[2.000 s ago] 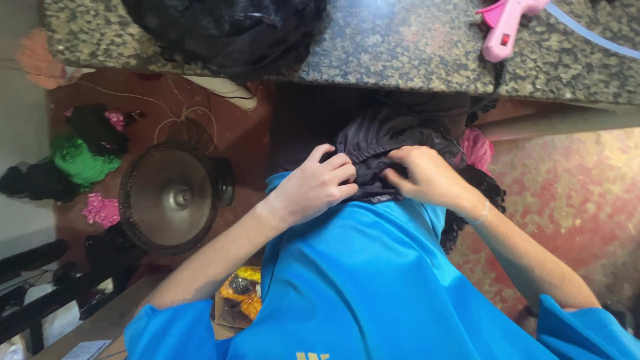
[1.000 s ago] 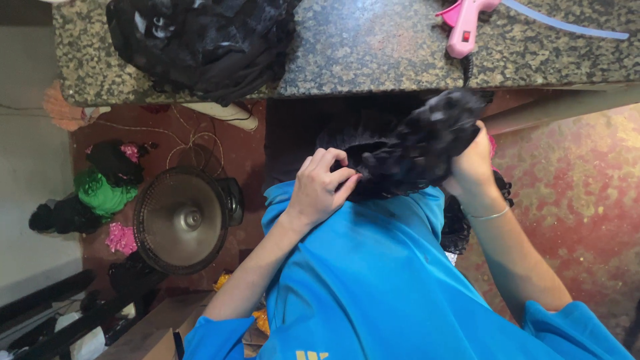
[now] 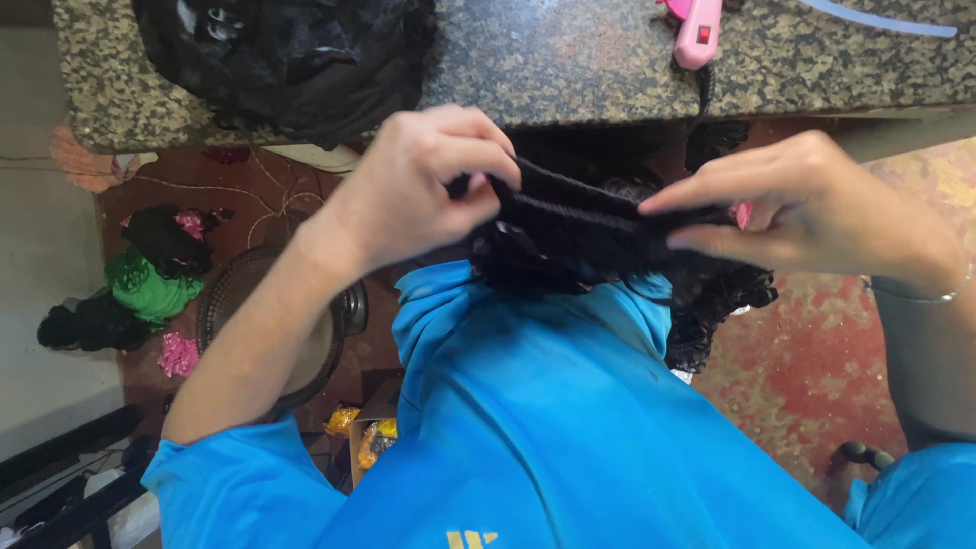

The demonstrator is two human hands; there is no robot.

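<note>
A black gathered fabric piece with a ribbed, elastic-looking edge stretches between my hands above my lap. My left hand pinches its left end between thumb and fingers. At the other end, my right hand has thumb and fingers on either side of the dark cloth; the exact hold is blurred. More black ruffled fabric hangs below on the right, and a bit of pink shows by my right fingers.
The granite counter carries a black plastic bag and a pink glue gun with its cord hanging over the edge. On the floor at left are a fan, green cloth and black cloth.
The black fabric, bunched in both hands two seconds ago and lifted by my right hand one second ago, is now stretched sideways with its ribbed edge showing. My hands are farther apart.
</note>
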